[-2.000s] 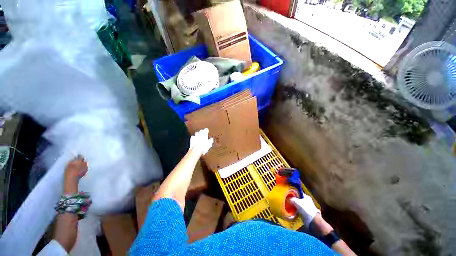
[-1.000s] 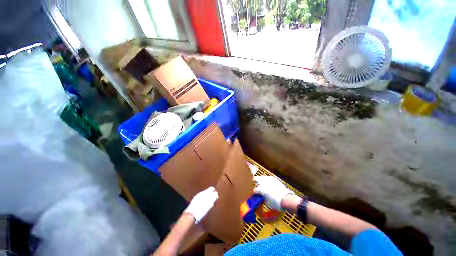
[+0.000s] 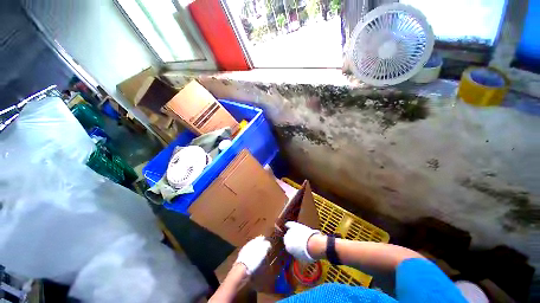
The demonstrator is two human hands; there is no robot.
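A brown carton (image 3: 309, 208) stands partly opened out, its inside showing dark between my hands. My left hand (image 3: 254, 254), in a white glove, grips its near left edge. My right hand (image 3: 300, 241), also gloved, grips its upper edge from the right. The tape gun (image 3: 307, 271), with blue and orange-red parts, shows just below my right hand over the crate. Its handle is hidden and I cannot tell whether it rests there. Flat carton blanks (image 3: 237, 198) lean upright behind my hands, against the blue bin. The yellow crate (image 3: 349, 228) is underneath.
The blue bin (image 3: 264, 135) holds a round white fan part (image 3: 187, 166), cloth and a carton (image 3: 201, 109). Big translucent bags (image 3: 71, 201) fill the left. A stained wall (image 3: 379, 142) runs along the right, with a white fan (image 3: 389, 47) and tape roll (image 3: 483, 86) on its ledge.
My left hand has gone from the stack to one blank, which is now partly opened. My right hand has moved from the tape gun's side up onto the carton. The view has turned right and up.
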